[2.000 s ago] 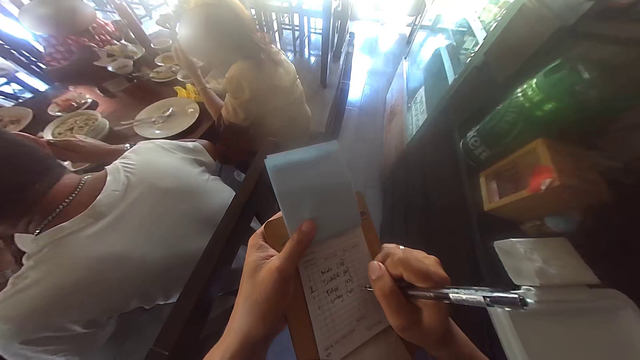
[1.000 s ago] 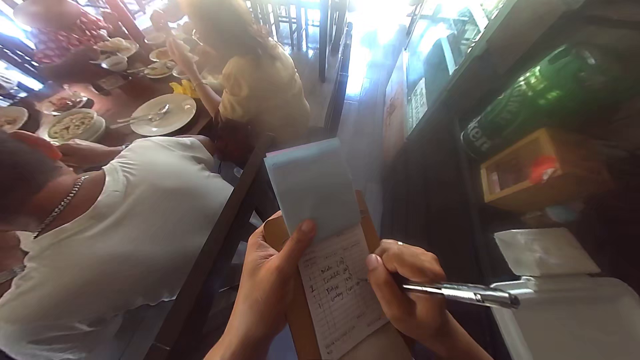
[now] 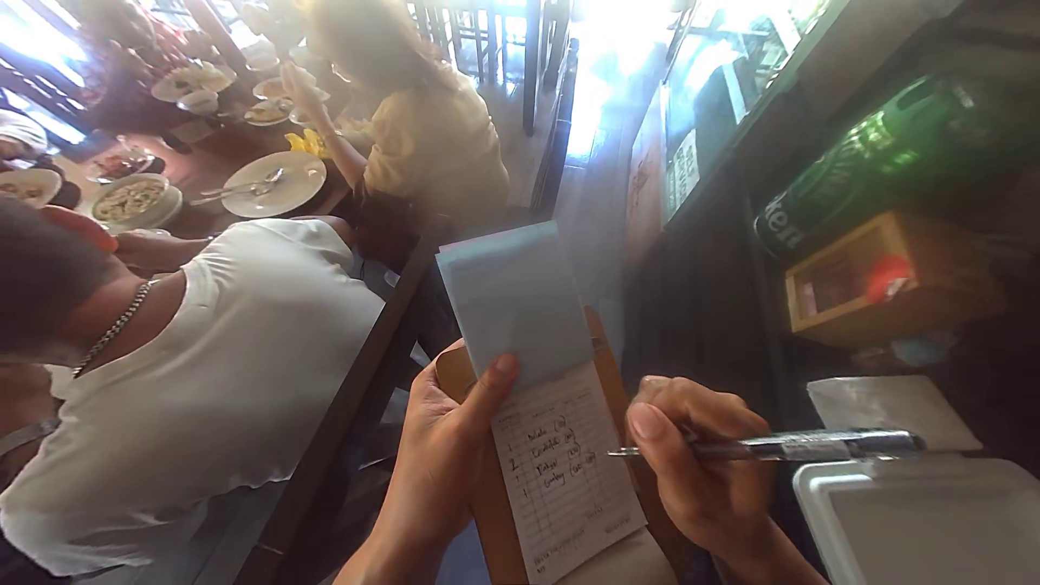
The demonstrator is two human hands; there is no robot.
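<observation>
My left hand (image 3: 447, 447) holds a paper pad (image 3: 569, 504) from its left side, the thumb pressing down its folded-back bluish sheets (image 3: 520, 305). A brown backing board (image 3: 490, 496) lies under the pad. Lines of handwriting stand on the ruled white page. My right hand (image 3: 703, 463) grips a clear-barrelled ballpoint pen (image 3: 812, 445) between thumb and fingers, its tip near the right edge of the page, beside the written lines. Whether the tip touches the paper I cannot tell.
A dark wooden rail (image 3: 349, 406) separates me from a seated person in a white shirt (image 3: 244, 349). Beyond are another diner in yellow (image 3: 439, 154) and plates (image 3: 275, 185). At right are a green Heineken container (image 3: 845, 179), a wooden box (image 3: 853, 276) and a white foam container (image 3: 918, 520).
My right hand has shifted the pen slightly, its rear end dipping and then rising again. The diner in yellow has moved a little. My left hand keeps its hold on the pad.
</observation>
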